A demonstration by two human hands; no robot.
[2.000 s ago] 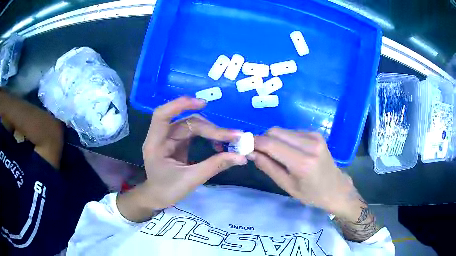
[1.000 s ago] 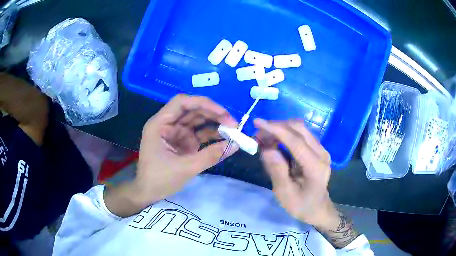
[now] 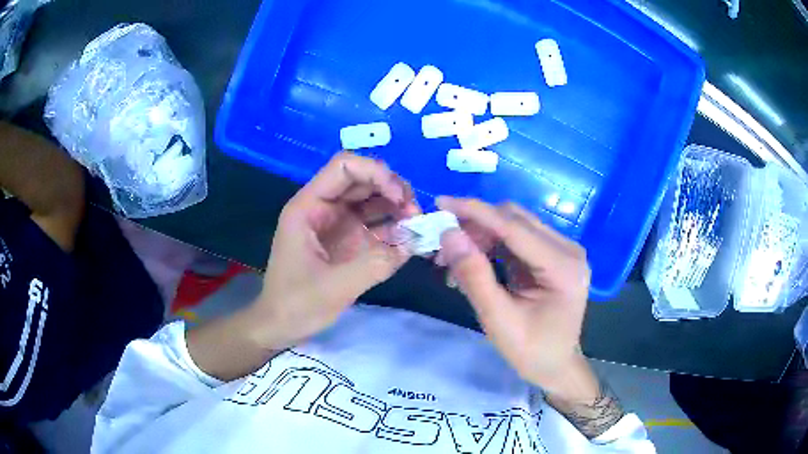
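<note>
A white plastic housing (image 3: 431,232) is held between the fingertips of both hands, in front of the blue tray's near edge. My left hand (image 3: 341,235) holds its left end, where fine reddish and dark wire leads loop out by the fingers. My right hand (image 3: 518,279) pinches its right end between thumb and fingers. The slim white stick cannot be made out now; the fingers may hide it. Several loose white housings (image 3: 365,136) with small dark holes lie in the blue tray (image 3: 611,264).
A bulging clear bag (image 3: 133,124) lies at left. A clear box of thin white sticks (image 3: 687,239) stands at right, beside a second clear box (image 3: 769,244). A person's arm and dark shirt (image 3: 66,275) are at far left.
The housing has turned from a slant to nearly level. The white stick that stuck out beyond it is no longer visible. My right fingers have closed in on the housing's right end.
</note>
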